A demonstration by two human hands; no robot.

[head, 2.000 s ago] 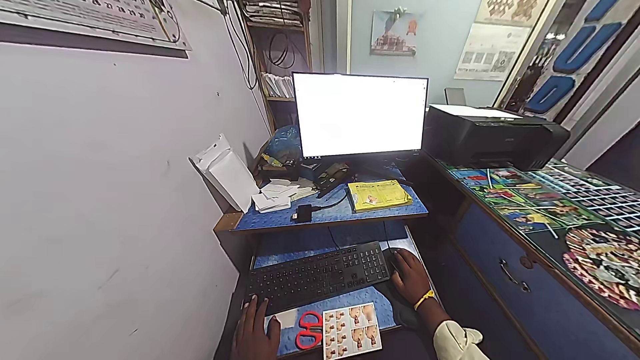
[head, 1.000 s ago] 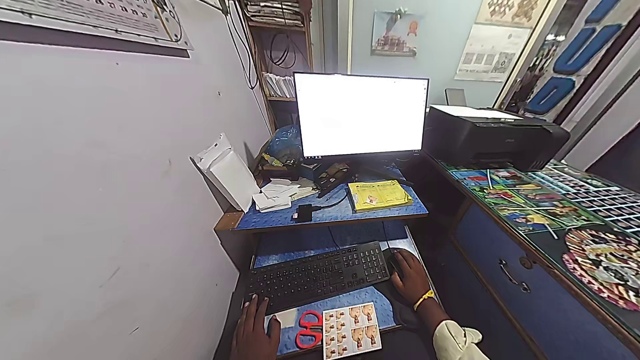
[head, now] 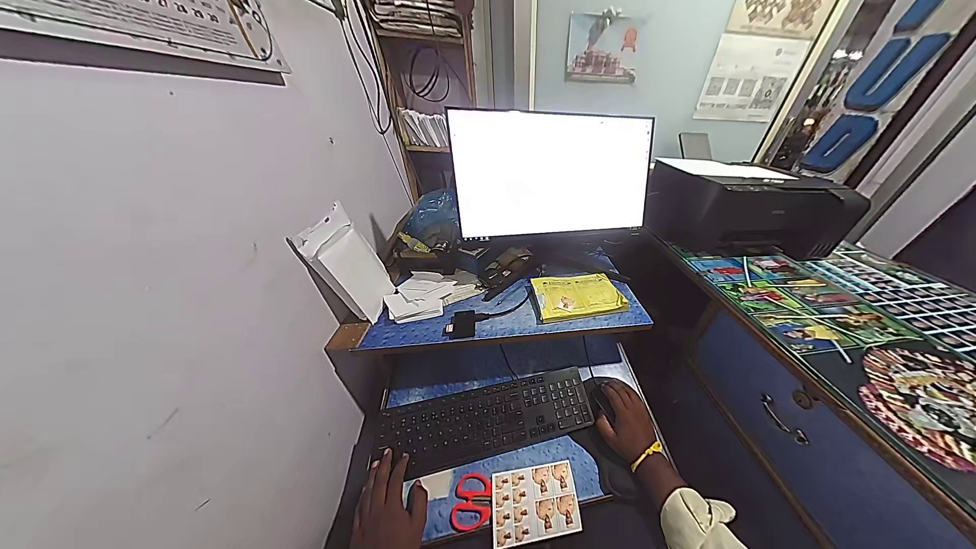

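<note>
My left hand [head: 389, 503] rests at the near left end of the black keyboard [head: 488, 415], fingertips at its edge, holding nothing. Over a black computer mouse [head: 601, 396] lies my right hand [head: 627, 423], a yellow band at its wrist; the fingers cover much of the mouse. Red-handled scissors [head: 472, 503] lie between my left hand and a sheet of small portrait photos [head: 536, 505] on the blue keyboard tray. The scissors' blades are hidden. Above the tray stands a monitor [head: 553, 175], its screen almost all white.
The upper shelf holds white papers [head: 418, 297], a black card reader [head: 462, 324] with a cable and a yellow packet [head: 579, 296]. A white box [head: 347, 267] leans at the left wall. At right, a black printer [head: 755, 210] stands on a glass-topped counter [head: 823, 305] with drawers.
</note>
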